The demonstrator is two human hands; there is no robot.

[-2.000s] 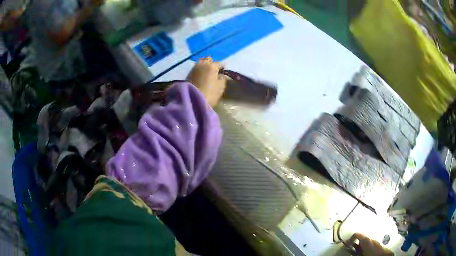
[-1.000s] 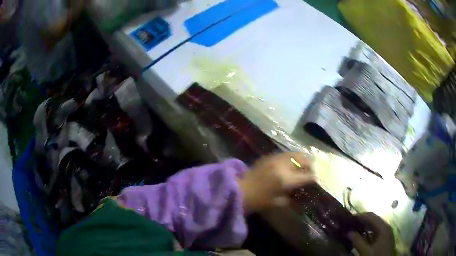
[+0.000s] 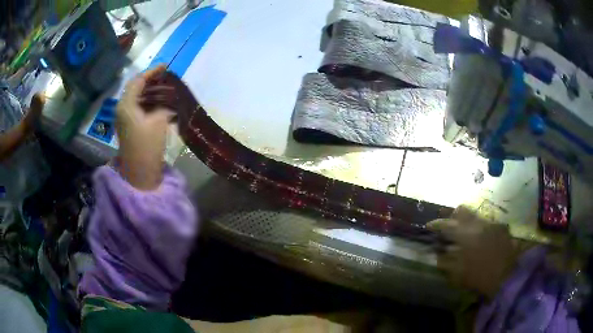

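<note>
A long dark maroon check fabric strip (image 3: 286, 182) lies stretched along the table's front edge. My left hand (image 3: 144, 120) is shut on its left end and lifts it a little above the table. My right hand (image 3: 473, 250) is at the strip's right end, blurred, with its fingers on the fabric. Folded grey sewn bands (image 3: 370, 107) lie behind the strip. The sewing machine head (image 3: 487, 97) stands at the upper right, behind my right hand. The needle is not clearly visible.
A phone with a red screen (image 3: 554, 195) lies right of the machine. Blue tape (image 3: 188, 39) is on the white table (image 3: 260, 58). A dark device with a blue disc (image 3: 81, 45) stands at the upper left. Another person's hand (image 3: 32, 114) shows at the left edge.
The view has swung right, bringing the machine head and phone into view. My left hand has moved left along the strip and now raises its far end. The strip is stretched between both hands.
</note>
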